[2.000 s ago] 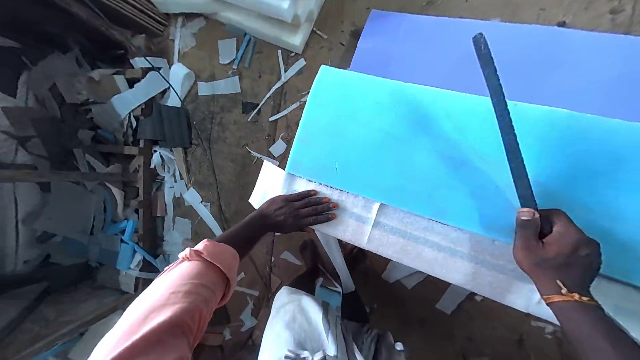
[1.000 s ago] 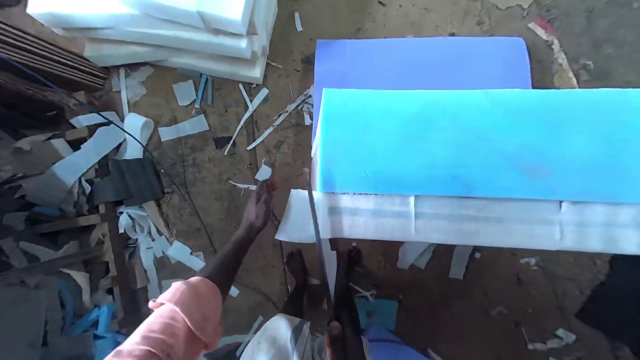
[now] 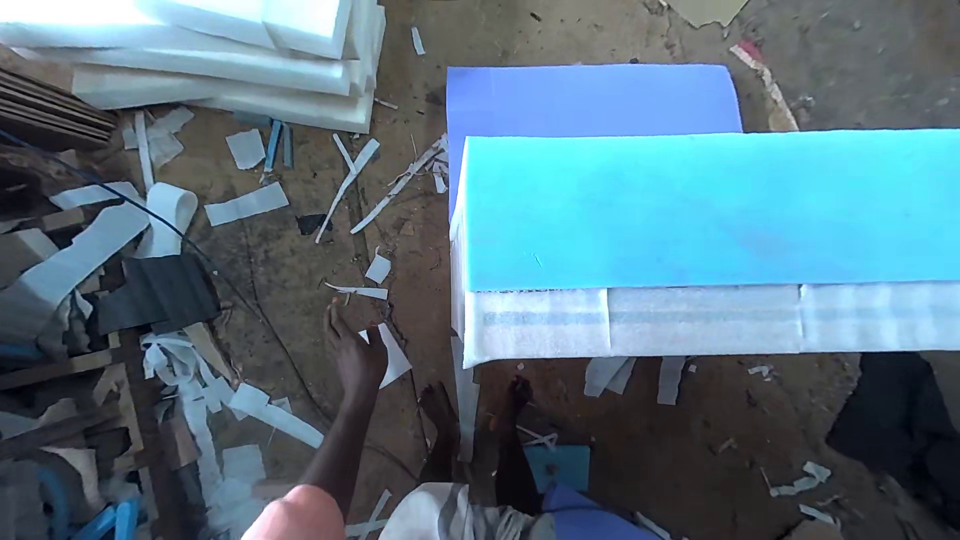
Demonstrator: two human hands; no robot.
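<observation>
My left hand [image 3: 356, 352] is over the floor, left of the layered foam stack, fingers spread. A white scrap with a pointed end [image 3: 395, 358] shows beside and partly behind the thumb; whether they touch cannot be told. The stack has a turquoise foam sheet [image 3: 675, 210] on top and white fabric-like material [image 3: 547, 322] with a faint blue stripe along the near side. At its left end, the layers' edges line up closely. A purple sheet [image 3: 585, 97] shows beyond the turquoise one. My right hand is out of view, and no blade is seen.
Thick white folded sheets [image 3: 225, 82] are stacked at the upper left. Wooden slats [image 3: 112, 427], offcuts and a dark cable [image 3: 255, 304] lie at the left. My bare feet [image 3: 439, 405] are below the stack's left end. Dark cloth [image 3: 900, 435] lies at the lower right.
My right hand and the long dark blade have left the view. The white corner that stuck out at the stack's left end no longer does. My left hand had rested on the white layer two seconds ago.
</observation>
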